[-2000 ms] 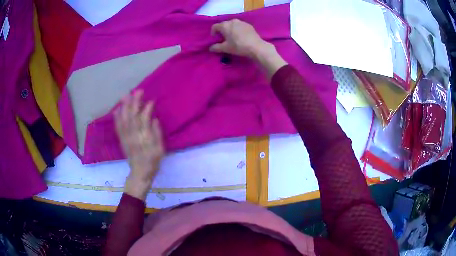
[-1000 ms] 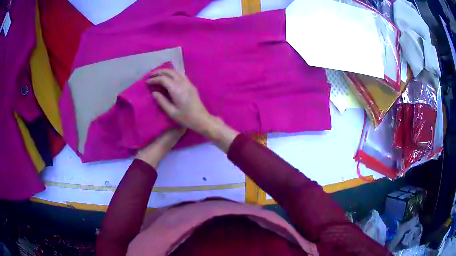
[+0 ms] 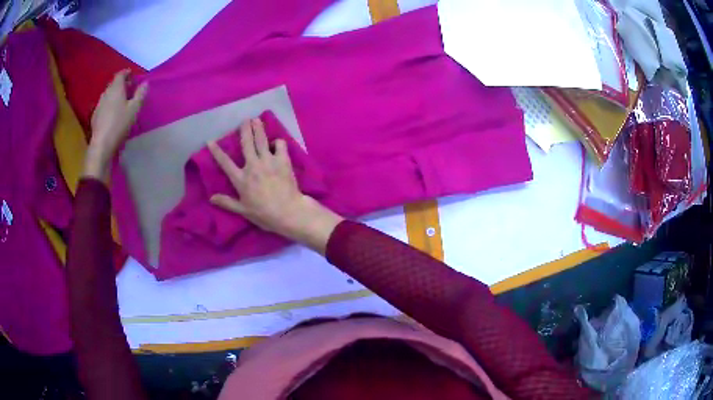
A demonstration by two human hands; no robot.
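The magenta coat lies spread on the white table, its hem towards the right. The grey folding board lies on the coat's left part. A folded sleeve part of the coat lies bunched over the board. My right hand rests flat with spread fingers on that bunched cloth. My left hand is at the coat's upper left edge, thumb and fingers apart at the cloth; whether it pinches the edge is unclear.
More magenta, mustard and red coats lie at the left. White sheets lie at the upper right, over bagged garments and a printed sheet. Orange tape marks the white table. Plastic bags are at the lower right.
The coat's front flap has been folded back over the board. My left hand has moved from the lower edge up to the upper left edge. My right hand has moved left onto the folded cloth.
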